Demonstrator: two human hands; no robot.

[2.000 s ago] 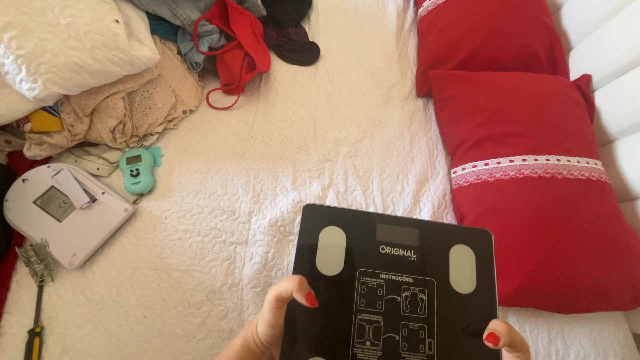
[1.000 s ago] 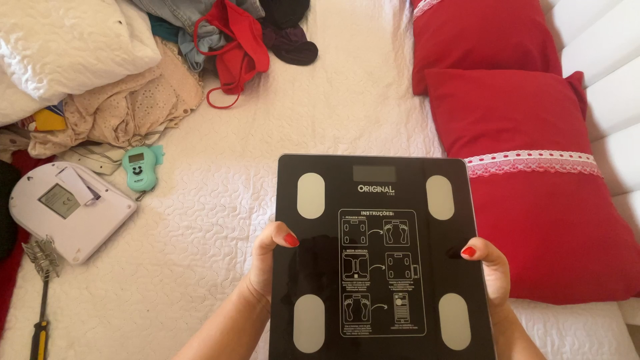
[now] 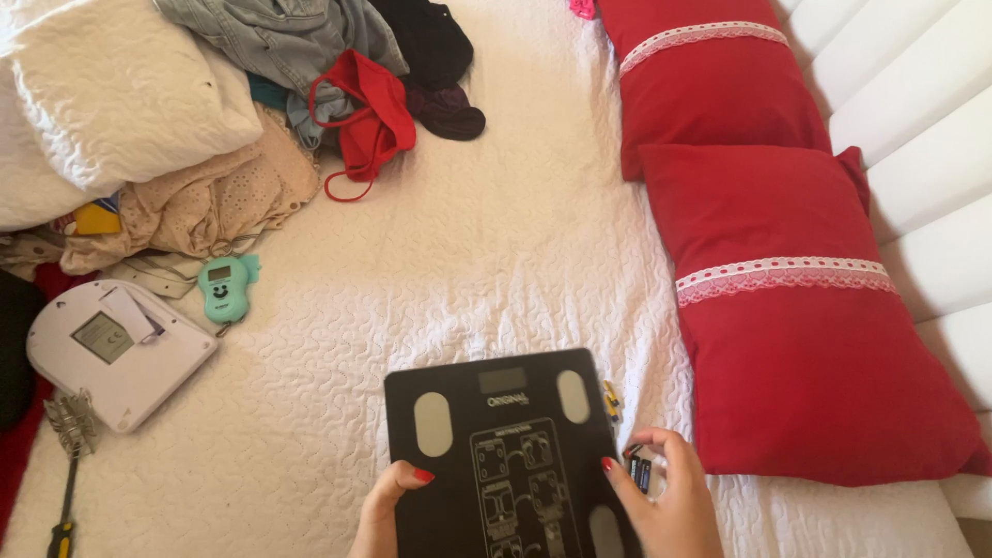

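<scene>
A black digital body scale (image 3: 504, 442), printed with diagrams and fitted with pale oval pads, tilts low in the middle of the head view. My left hand (image 3: 387, 504) grips its left edge, the thumb on top. At the right edge is my right hand (image 3: 666, 488), its thumb at the rim and its index finger extended beside dark batteries (image 3: 640, 471) that lie on the quilted bedspread. Whether the right fingers touch a battery cannot be told. Yellow batteries (image 3: 611, 401) lie just beyond, by the scale's upper right side. The undersides of scale and fingers are hidden.
Red cushions (image 3: 806, 372) with lace bands line the right. At left lie an upturned white scale (image 3: 116, 364), a turquoise handheld scale (image 3: 225, 291), a screwdriver (image 3: 62, 535) with a metal claw hair clip (image 3: 70, 422), and piled clothes (image 3: 201, 186) under a folded white quilt (image 3: 116, 101).
The black scale has moved lower and tilted. My right hand has shifted its hold toward the scale's edge, and batteries now show on the bed beside it.
</scene>
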